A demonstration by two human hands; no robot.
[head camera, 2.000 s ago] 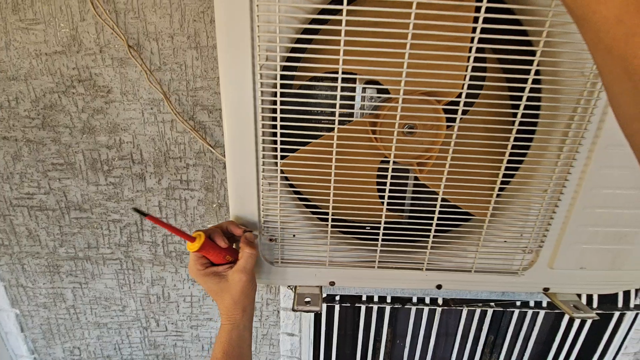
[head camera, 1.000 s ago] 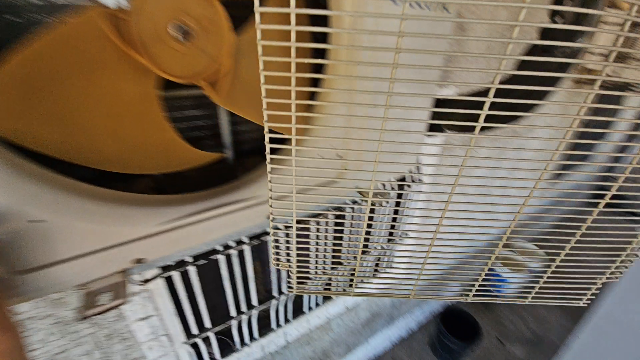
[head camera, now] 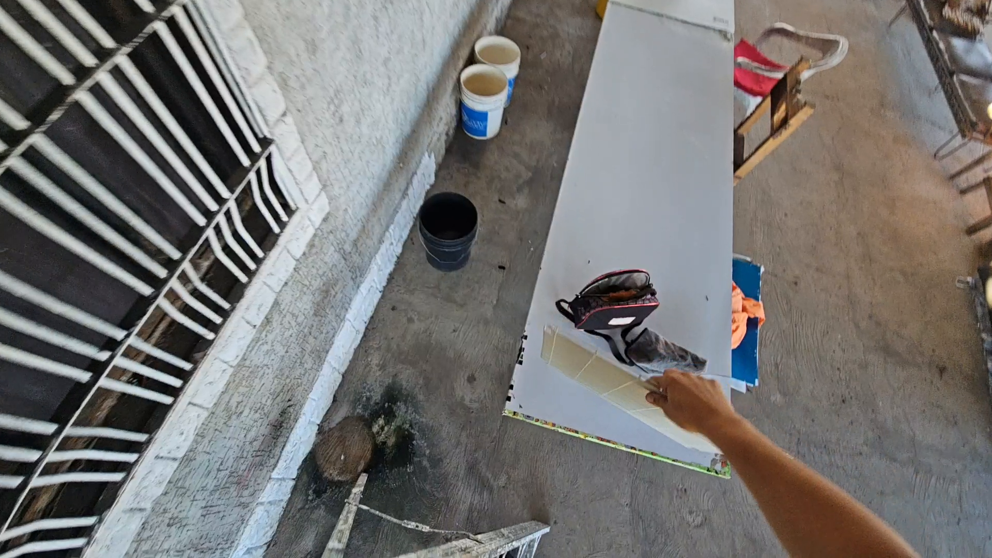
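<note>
My right hand (head camera: 692, 401) reaches in from the lower right, its fingers closed on an edge of the cream wire fan grille (head camera: 597, 373). The grille shows at a steep slant over the near end of a long white tabletop (head camera: 643, 155); whether it touches the surface I cannot tell. Just beyond it lies an unzipped black bag with pink trim (head camera: 618, 301), and a dark, partly see-through pouch (head camera: 665, 353) sits close to my fingers. My left hand is out of view, as are the screwdriver and the air conditioner unit.
A black bucket (head camera: 448, 231) and two white buckets (head camera: 483, 101) stand between wall and table. A barred window (head camera: 124, 194) is at left. The top of a stepladder (head camera: 480, 542) shows below. Right of the table are a wooden frame (head camera: 775, 120) and an orange cloth (head camera: 744, 314).
The fan grille, on the air conditioner two seconds ago, has come away from it and is now over the table in my right hand. The view has swung far to the right and down.
</note>
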